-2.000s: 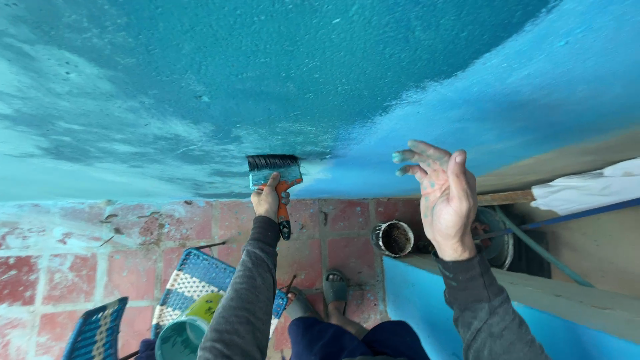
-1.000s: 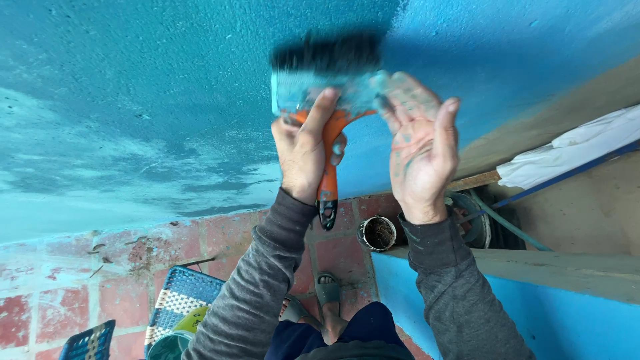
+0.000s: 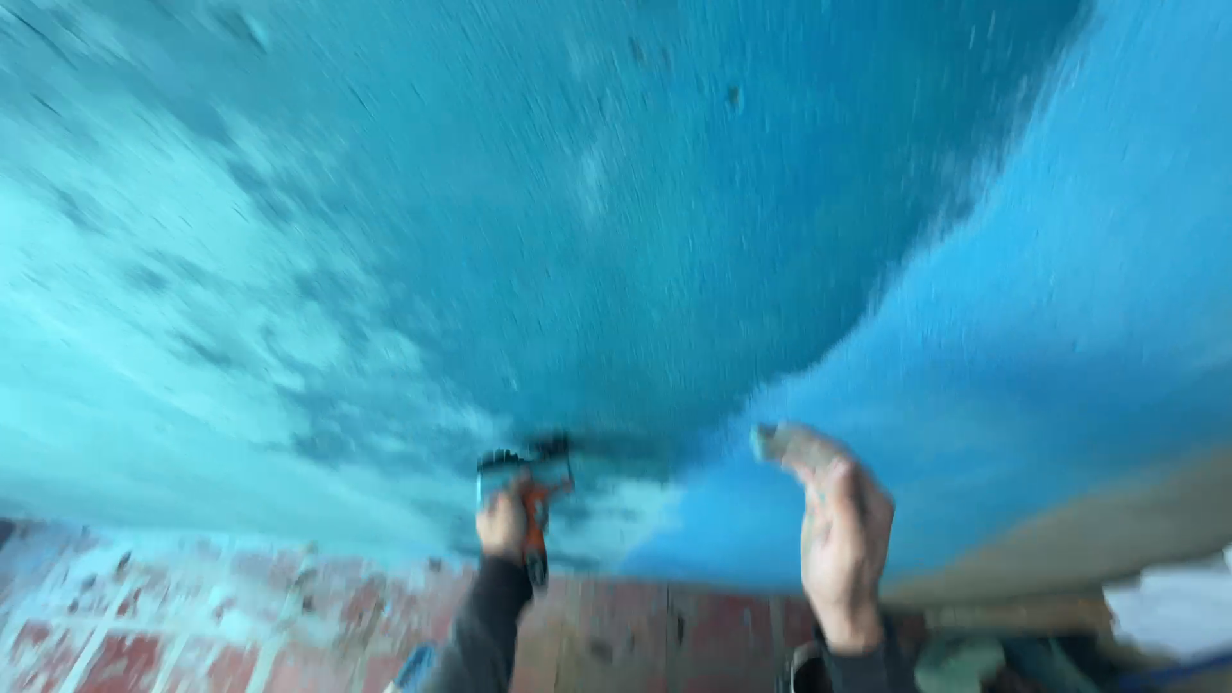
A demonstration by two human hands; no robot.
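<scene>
A wide paint brush [image 3: 525,472] with dark bristles and an orange and black handle is gripped by my left hand [image 3: 504,518], its bristles against the lower part of a painted wall [image 3: 597,289]. Dark teal paint covers the middle of the wall, pale turquoise lies at the left, and brighter blue at the right. My right hand [image 3: 842,529] is raised to the right of the brush, holding nothing, with paint on its fingertips. Both hands and the brush are somewhat blurred.
Red floor tiles [image 3: 125,659] spattered with pale paint run along the wall's foot. A white cloth [image 3: 1174,602] lies at the lower right, near a dark container that is partly cut off. Part of a blue woven seat [image 3: 414,664] shows at the bottom edge.
My left hand has moved the brush down and left, away from my right hand, since one second ago. The view has tilted up toward the wall, and my feet are out of sight.
</scene>
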